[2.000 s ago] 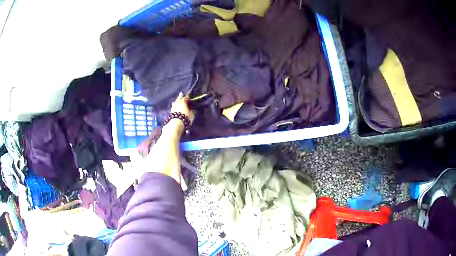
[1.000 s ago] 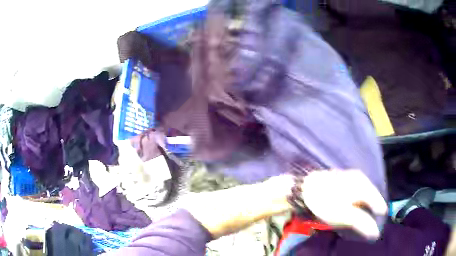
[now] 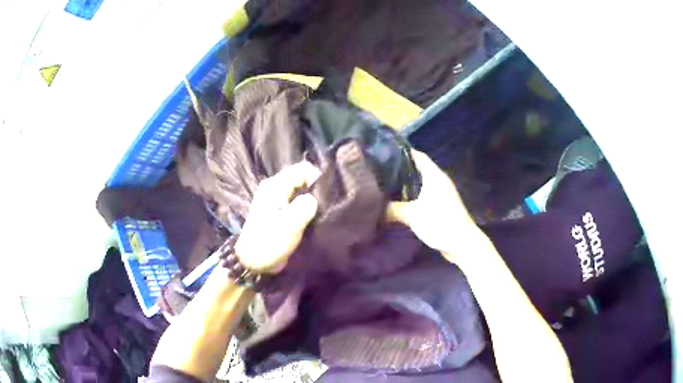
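Observation:
A dark purple-blue garment with striped brown-purple lining (image 3: 258, 135) is bunched up in front of me, above my lap. My left hand (image 3: 277, 217), with a dark bead bracelet at the wrist, grips the lining at the centre. My right hand (image 3: 427, 202) holds the garment's dark part to the right, its fingers partly hidden by cloth. The lower part of the garment hangs toward me, and an open end with a frayed edge shows its striped inside.
A blue crate (image 3: 146, 153) stands at the left behind the garment. A grey-rimmed container (image 3: 464, 88) with dark cloth is at the upper right. Yellow strips (image 3: 383, 101) lie among dark cloth. More purple garments (image 3: 112, 322) are piled at lower left. My trouser leg (image 3: 547, 250) and shoe (image 3: 575, 161) show at right.
The left hand reached into the crate, then pulled a garment out toward me. Now both hands hold it bunched over my lap. The right hand has come into view.

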